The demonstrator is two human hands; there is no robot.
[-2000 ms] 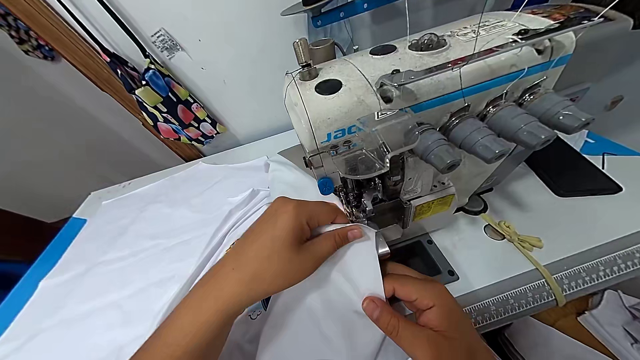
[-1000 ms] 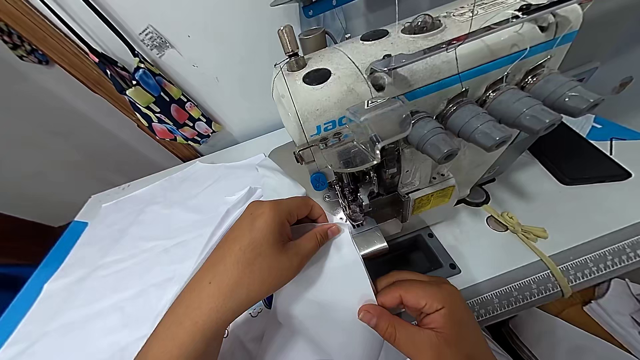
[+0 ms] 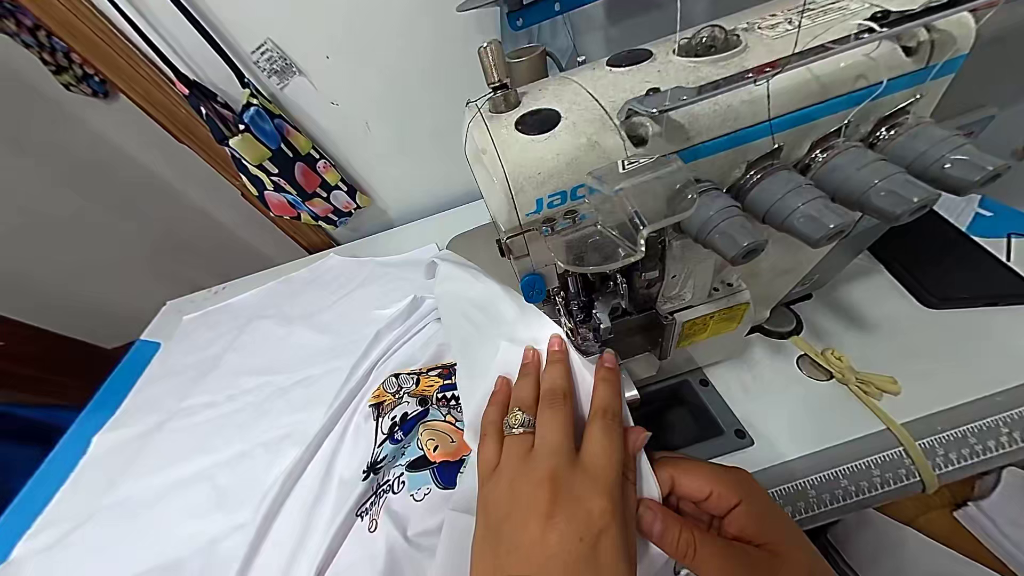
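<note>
White fabric with a printed cartoon design (image 3: 424,432) lies across the table, its edge under the presser foot area (image 3: 588,320) of a Jack overlock sewing machine (image 3: 560,168). My left hand (image 3: 552,448), with rings on one finger, rests flat on the fabric, fingertips just in front of the foot. Close by on the right, my right hand (image 3: 704,512) pinches the fabric's edge between thumb and fingers. The needle is hard to make out behind the clear guard (image 3: 616,232).
A black phone-like slab (image 3: 952,256) lies at the right, near a tied yellowish strip (image 3: 872,384). A measuring tape (image 3: 896,464) runs along the table's front edge. Patterned cloth (image 3: 288,160) hangs at the back left. More white fabric (image 3: 888,544) is below the table edge.
My left hand has gone from bunched fingers at the fabric edge to lying flat with fingers extended. More of the printed design now shows. My right hand still holds the edge.
</note>
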